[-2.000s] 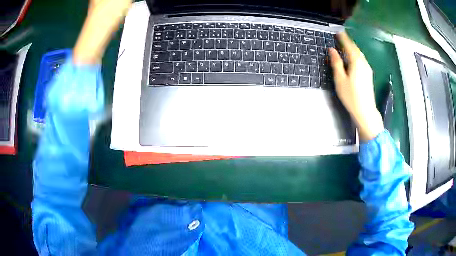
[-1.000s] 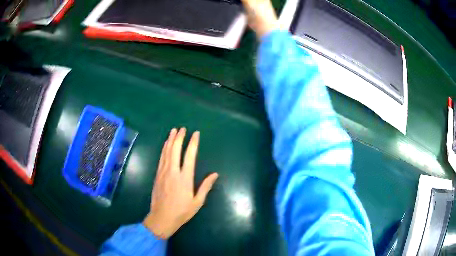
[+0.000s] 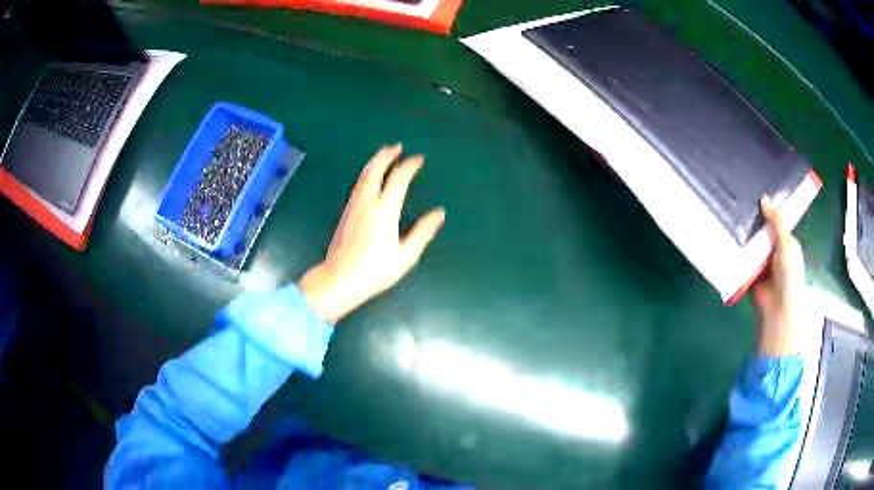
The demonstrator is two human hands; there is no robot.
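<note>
A dark grey closed laptop (image 3: pixel 671 105) lies on a white foam sheet (image 3: pixel 661 215) with a red-orange edge beneath, at the upper right. My right hand (image 3: pixel 781 273) grips the near right corner of this stack, with the thumb on top and the other fingers hidden underneath. My left hand (image 3: pixel 369 234) is over the green work surface, empty, with its fingers spread. A blue screw box (image 3: pixel 222 182) full of small dark screws stands left of my left hand, on a clear plastic layer.
An open laptop (image 3: pixel 57 158) on a white sheet with a red-orange edge is at the far left. Another grey laptop (image 3: pixel 836 412) lies at the lower right, beside my right sleeve. A red-orange edge (image 3: pixel 383 11) shows at the top. Another laptop is cut off at the right rim.
The view has turned. My right hand has moved from the top to the right and now holds the corner of the laptop stack, which is nearer. My left hand stays empty over the surface.
</note>
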